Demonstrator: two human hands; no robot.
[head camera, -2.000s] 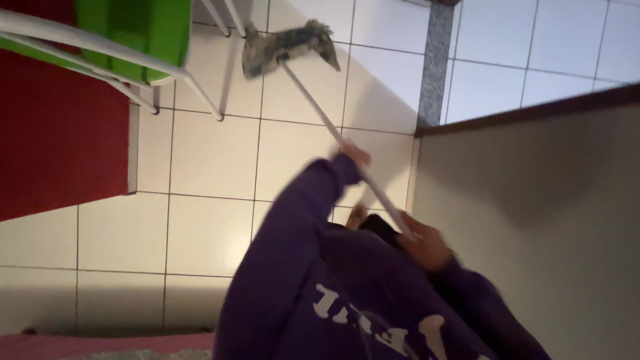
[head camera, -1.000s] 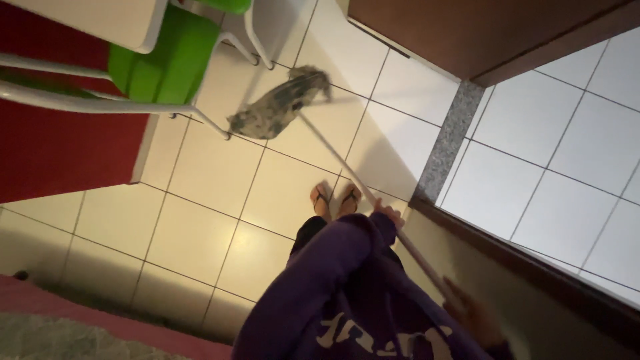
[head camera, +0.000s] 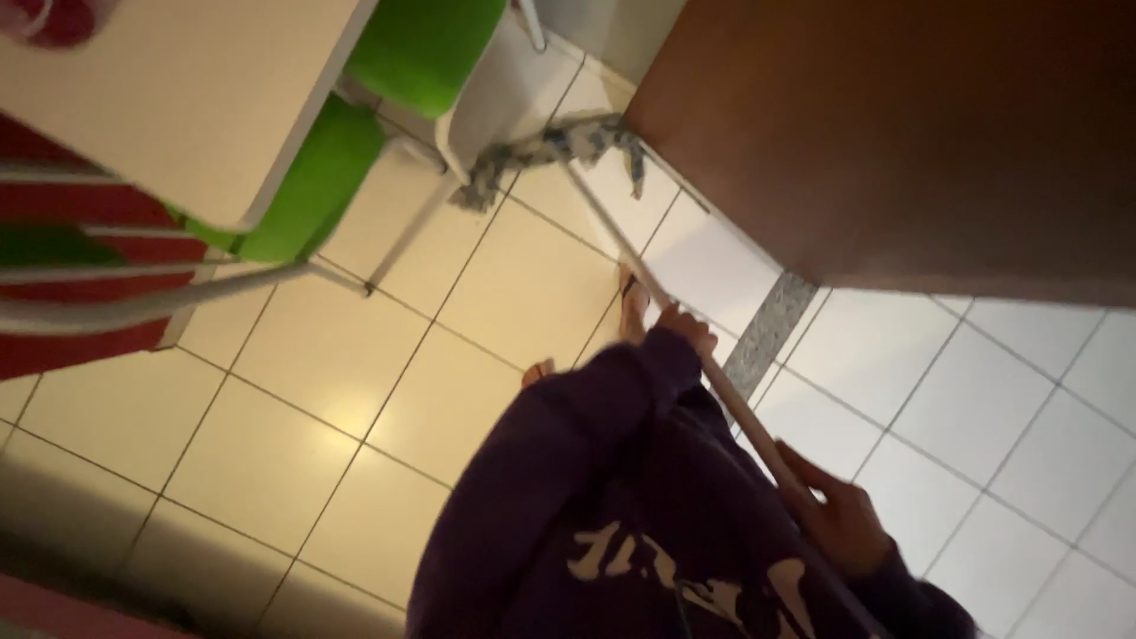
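Note:
A long pale pole (head camera: 611, 229) runs down from a patterned cloth (head camera: 568, 142) that lies spread on the tiled floor, beside the bottom edge of a brown door. My left hand (head camera: 685, 330) is closed around the middle of the pole. Lower down, near the pole's upper end, my right hand (head camera: 834, 510) grips it, with the thumb apart from the fingers. Both arms wear dark purple sleeves. The cloth covers the pole's far end, so the head beneath it is hidden. My feet in flip-flops (head camera: 633, 302) show partly beyond the left forearm.
The brown door (head camera: 887, 142) stands at the upper right, above a grey stone threshold (head camera: 770, 333). Green chairs (head camera: 430, 53) with white metal legs and a white table (head camera: 177, 98) take up the upper left. A red panel (head camera: 53, 346) is at the left edge.
The cloth and pole have moved from open floor near the chair legs to the door's bottom edge. Both hands have stayed on the pole. The view has turned, showing more of the door and table.

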